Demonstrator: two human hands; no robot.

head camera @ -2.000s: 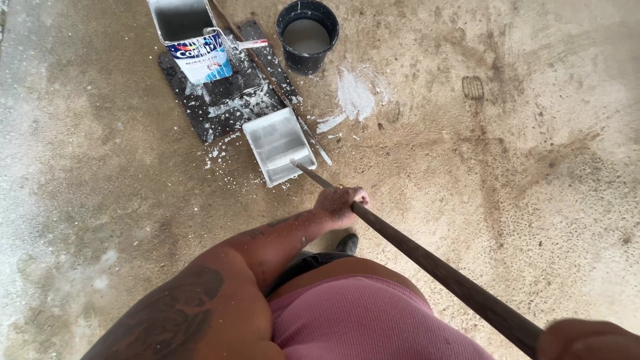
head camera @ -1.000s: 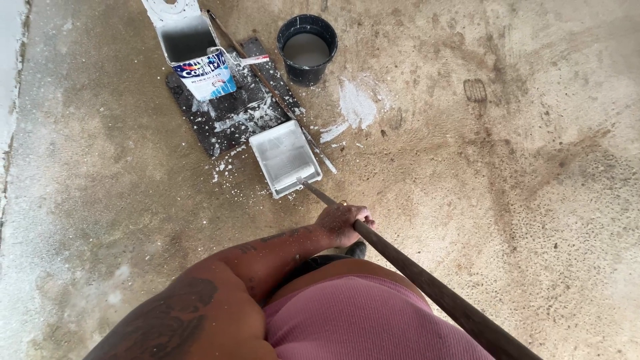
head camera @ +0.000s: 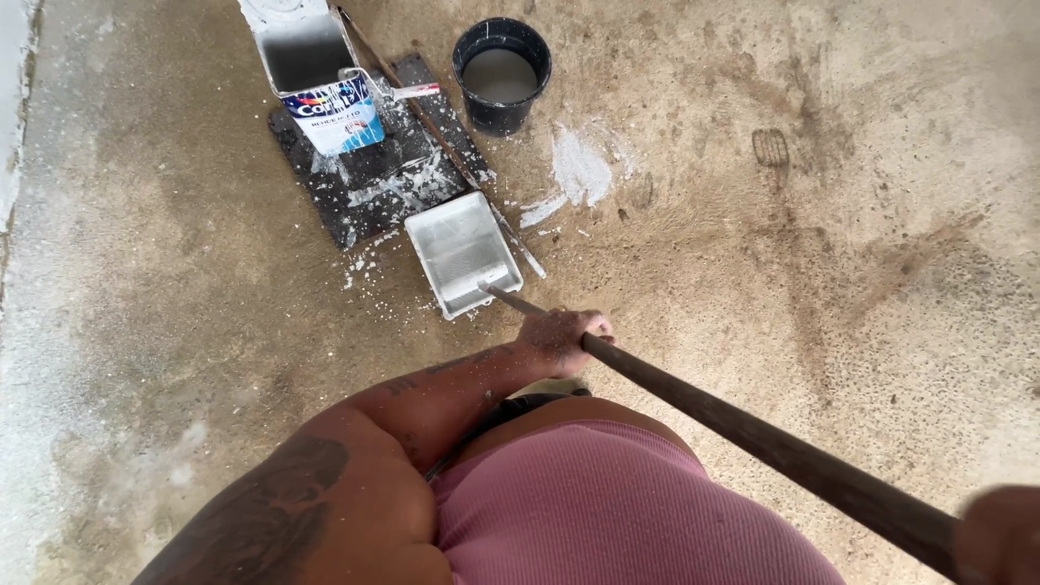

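Observation:
My left hand is closed around a long wooden pole, near the pole's far end. At the lower right edge my right hand, blurred and partly cut off, grips the pole's near end. The pole reaches down to a paint roller, which lies in the near end of a white paint tray. White paint coats the tray. The roller looks white too, and its frame is hard to make out.
A dark, paint-spattered board bears an opened paint can with a brush at its rim. A thin stick crosses the board beside the tray. A black bucket holds greyish liquid. Spilled white paint marks the concrete floor.
The roller end of the pole has shifted slightly within the near part of the tray. My right hand, out of view one second ago, shows again at the lower right.

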